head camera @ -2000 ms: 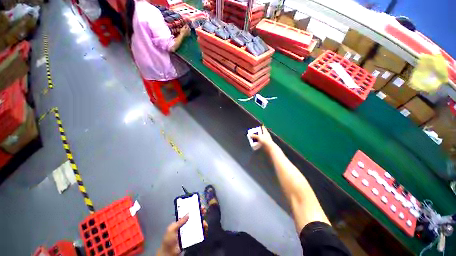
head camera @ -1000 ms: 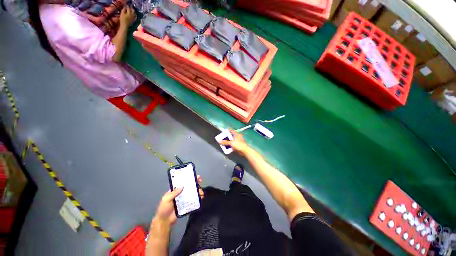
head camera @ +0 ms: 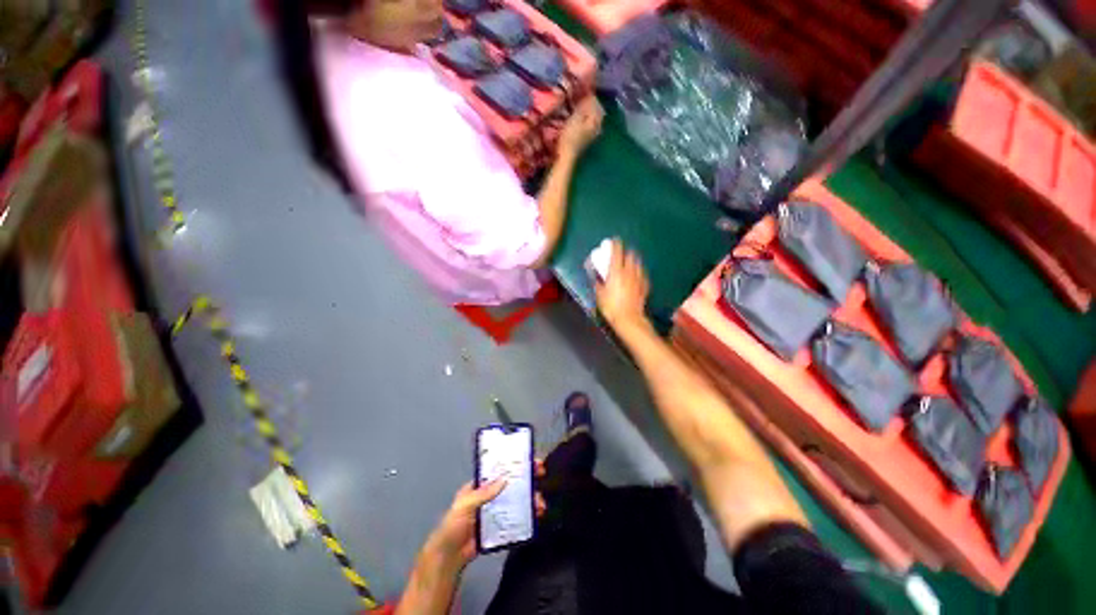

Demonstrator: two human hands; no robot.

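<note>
My left hand [head camera: 463,514] holds a smartphone [head camera: 505,487] upright with its screen lit bright, at the lower middle. A thin dark stick shows above the phone's top edge. My right hand [head camera: 621,288] reaches forward over the edge of the green bench [head camera: 649,204]. It holds a small white device [head camera: 601,258], mostly hidden by the fingers and blurred. The hand is left of a stack of red-orange trays [head camera: 781,415] with dark grey drawstring pouches [head camera: 862,372] in rows on top.
A seated person in pink [head camera: 421,156] works at the bench's far left beside pouches on trays. A crumpled clear plastic bag [head camera: 709,120] lies behind my right hand. A metal upright [head camera: 865,102] crosses above the trays. A white device [head camera: 923,595] lies at the bottom right. Yellow-black tape [head camera: 258,415] marks the floor.
My right hand has moved forward along the bench with the white device, past the pouch stack. The view has shifted toward the seated person. My left hand still holds the phone.
</note>
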